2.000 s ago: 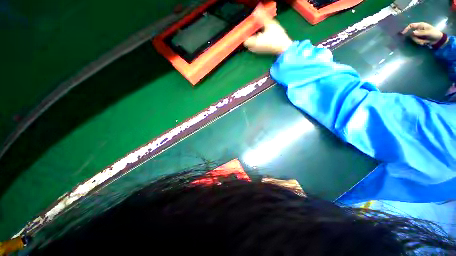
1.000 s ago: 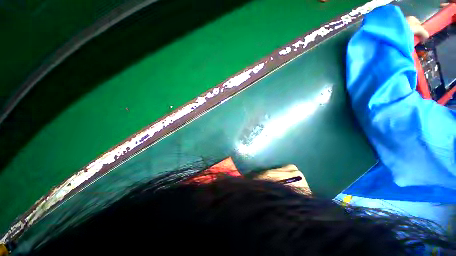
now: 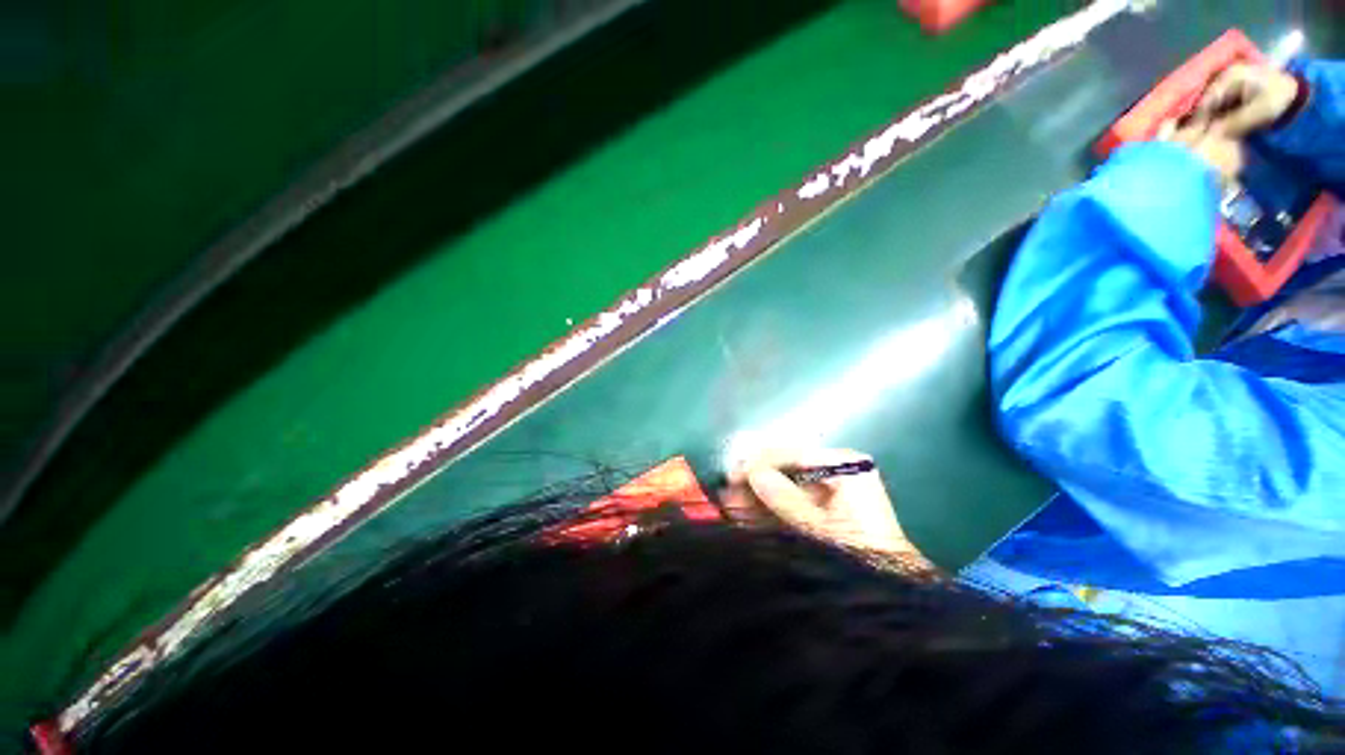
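My right hand (image 3: pixel 829 502) shows at the bottom centre, partly covered by dark hair. It is closed around a thin dark pen-like tool (image 3: pixel 836 471), whose end sticks out above the knuckles. Just left of the hand, one corner of a red-orange holding frame (image 3: pixel 659 494) lies on the dark green workbench. Hair hides the rest of this frame and whatever is in it. My left hand is not in view.
A brown rail with chipped white paint (image 3: pixel 568 348) runs diagonally between workbench and green belt (image 3: pixel 487 295). At upper right, a neighbour in a blue smock (image 3: pixel 1136 339) has both hands at a red-framed unit (image 3: pixel 1251 277). Another red frame (image 3: pixel 944 12) is cut off at the top.
My right hand has risen further out of the hair, with more of its fingers showing. The neighbour's arm has moved from the belt to the framed unit on the bench, now with both hands there.
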